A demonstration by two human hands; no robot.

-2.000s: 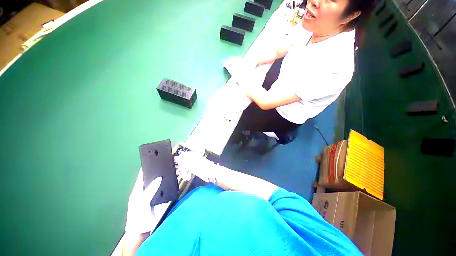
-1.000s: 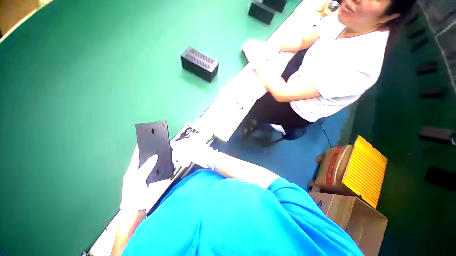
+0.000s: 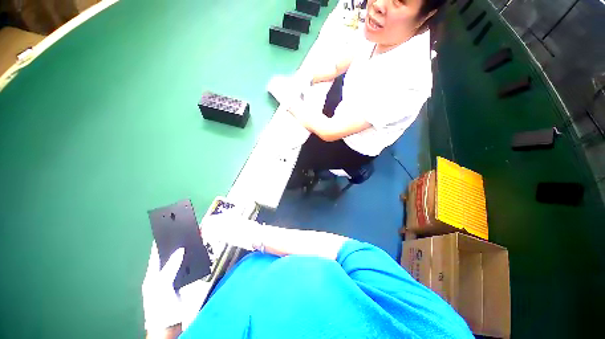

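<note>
A black housing (image 3: 180,240) is tilted up at the near edge of the green belt, its plain face with small holes towards me. My left hand (image 3: 164,291), in a white glove, holds its lower left part, thumb across the face. My right hand (image 3: 222,228), also white-gloved, is at the housing's right side beside the parts tray (image 3: 219,202), which holds small dark pieces. The right fingers are overexposed, and I cannot tell whether they hold a piece.
Another vented housing (image 3: 224,110) stands farther up the belt (image 3: 99,172), with several beyond. A co-worker in white (image 3: 388,93) sits beside the pale ledge (image 3: 265,159). An open carton (image 3: 464,278) and a yellow ribbed sheet (image 3: 461,198) are at right. More black housings (image 3: 559,193) line the far-right green surface.
The view has shifted, so the belt and cartons sit differently in the picture. The left hand still holds the housing, and the right hand remains beside it and the tray.
</note>
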